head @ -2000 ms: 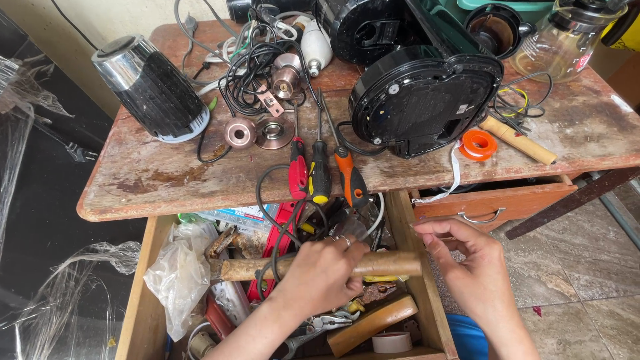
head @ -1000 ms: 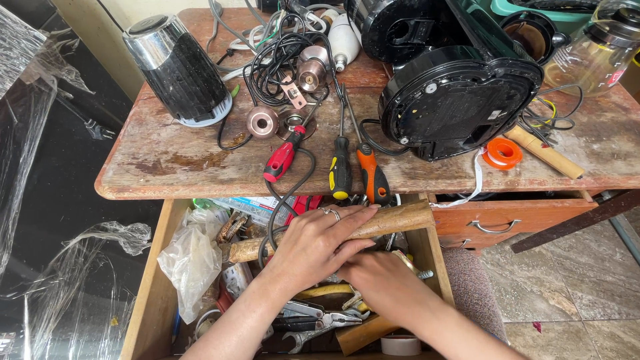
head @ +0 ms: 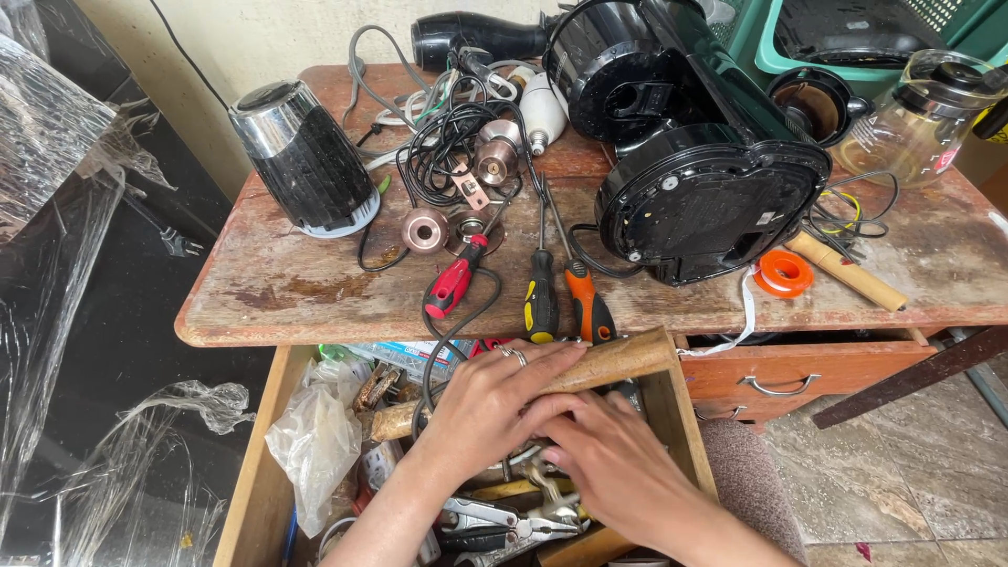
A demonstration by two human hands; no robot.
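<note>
My left hand (head: 492,394), with rings on one finger, lies over a wooden handle (head: 618,362) that slants across the open drawer (head: 689,425), its right end raised at the drawer's side. Just beside and below it, my right hand (head: 606,457) reaches in among the drawer's contents, its fingertips partly hidden. Pliers (head: 516,524) lie below the hands, a clear plastic bag (head: 315,441) to their left. On the table edge above rest a red screwdriver (head: 453,283), a black and yellow screwdriver (head: 541,303) and an orange and black screwdriver (head: 587,299).
A black coffee maker (head: 709,205) lies on its side on the wooden table (head: 315,303). Around it are tangled cables (head: 445,150), metal door-knob parts (head: 425,231), a black and silver appliance (head: 303,157), an orange tape spool (head: 783,273) and a glass carafe (head: 913,118).
My right hand has moved left from the drawer's right side into the drawer beside my left hand. The wooden handle's right end is raised, and the red screwdriver now slants away from the other two.
</note>
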